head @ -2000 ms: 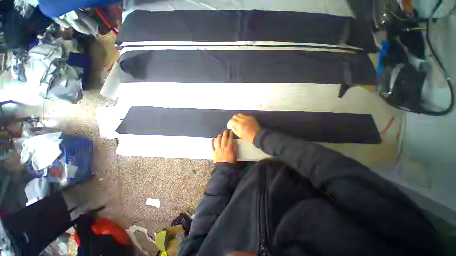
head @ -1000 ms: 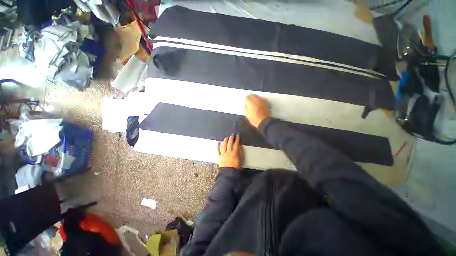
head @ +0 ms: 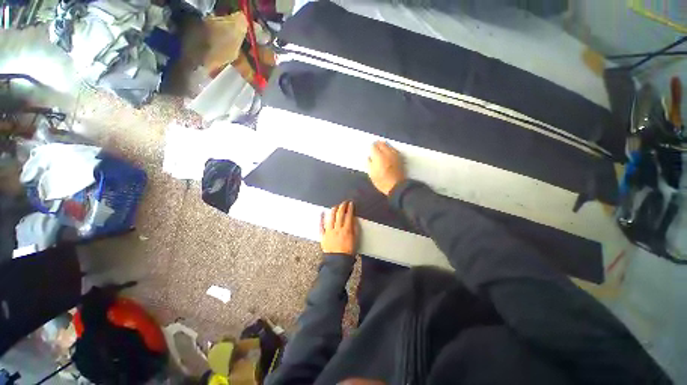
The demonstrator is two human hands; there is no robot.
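A long dark cloth strip [head: 301, 174] lies flat on the off-white table cover [head: 444, 174], its left end slanted. My left hand [head: 339, 227] rests at the strip's near edge, fingertips on the cloth, fingers slightly apart. My right hand [head: 386, 165] is at the strip's far edge with its fingers bent; whether it holds something small cannot be seen. Two wider dark panels, a nearer one [head: 422, 116] and a farther one [head: 437, 56], lie beyond, with thin white lines between them.
A dark iron-like tool with a blue part [head: 651, 188] stands at the table's right end. An orange-brown handle [head: 676, 94] is beside it. At left are a blue basket [head: 120, 197], heaped pale garments [head: 113, 49] and a dark bundle [head: 221, 183] by the table edge.
The view has turned, so the table slants down to the right. My right hand has moved from beside my left hand to the strip's far edge. My left hand stays at the near edge.
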